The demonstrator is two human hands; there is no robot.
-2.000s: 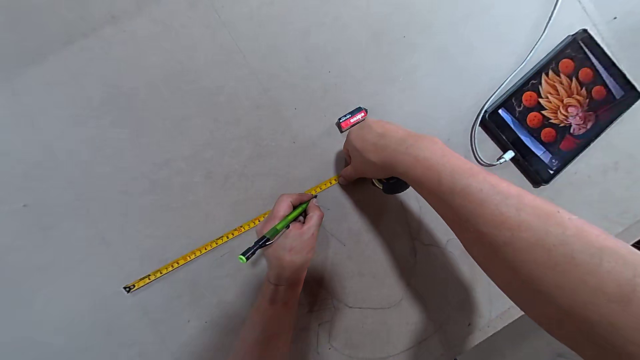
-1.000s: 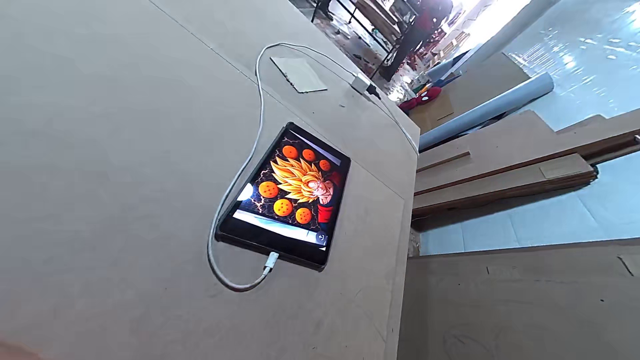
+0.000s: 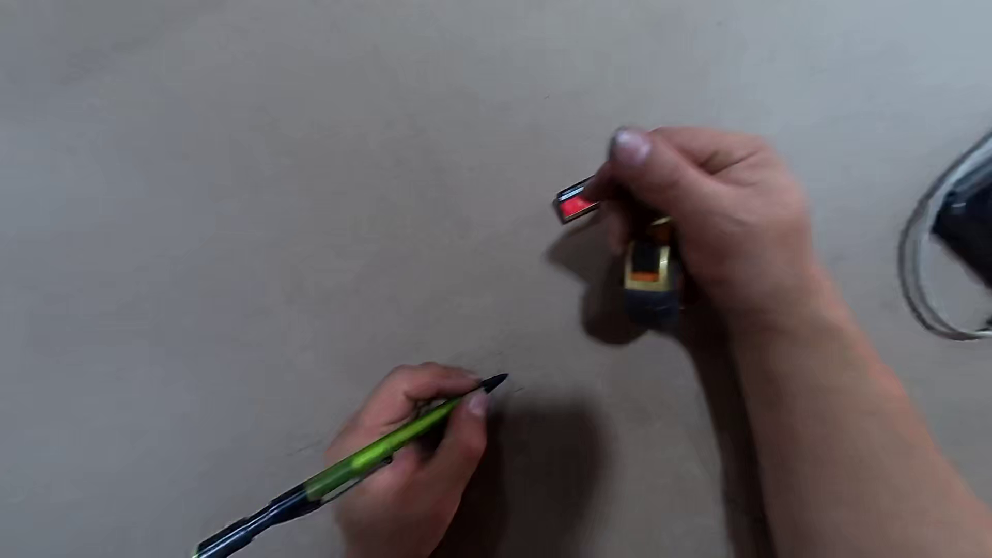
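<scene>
My left hand (image 3: 411,457), low and left of centre, grips a green and black mechanical pencil (image 3: 380,449). Its dark tip points up and right, near faint marks on the pale board (image 3: 271,194). Up and right of it, my right hand (image 3: 713,209) closes around a tape measure (image 3: 649,283) with a dark and yellow case, raised over its shadow. No blade shows out of the case. Beside the right fingertips is a small red and black item (image 3: 575,203); the fingers cover part of it, and whether they touch it I cannot tell.
At the right edge lies part of a dark tablet (image 3: 969,221), its screen mostly out of view. A pale cable (image 3: 913,256) loops round its left side. Shadows of both hands fall across the board.
Two seconds ago the yellow tape blade lay extended across the board; now it is out of sight, and the right hand holds the case. The view swung to the tablet and back.
</scene>
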